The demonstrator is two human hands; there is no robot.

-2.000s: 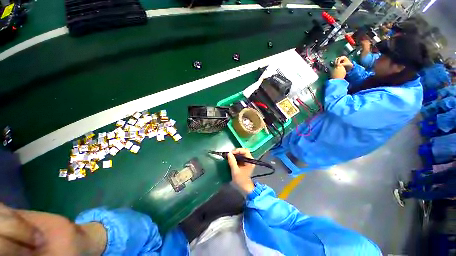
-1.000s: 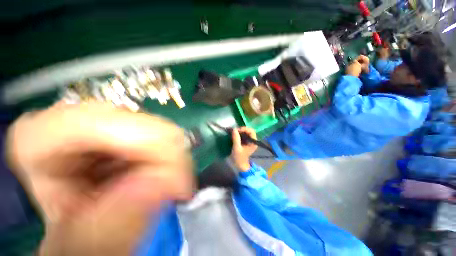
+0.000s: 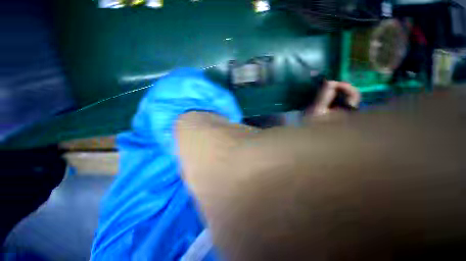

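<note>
My left hand [image 3: 337,188] is a large blur close to the camera at the lower right; its fingers cannot be made out. My right hand [image 3: 334,99] is small and blurred beyond it, with its fingers curled around the dark soldering iron [image 3: 317,86]. The soldering jig [image 3: 249,73] lies flat on the green bench to the left of my right hand. Thin solder wire [image 3: 117,95] runs across the bench from the left towards the jig. A few white-and-yellow modules [image 3: 153,3] show at the top edge.
The green tray [image 3: 375,87] with the round tip-cleaner pot [image 3: 388,46] is at the upper right. A small yellow sponge holder [image 3: 441,66] is right of it. Dark blurred shapes stand at the top right. Below the bench edge at left is a grey floor [image 3: 56,219].
The view has swung left and down, so the neighbouring person is out of view and the jig shows again. My left hand has moved from the left to the lower right of the picture.
</note>
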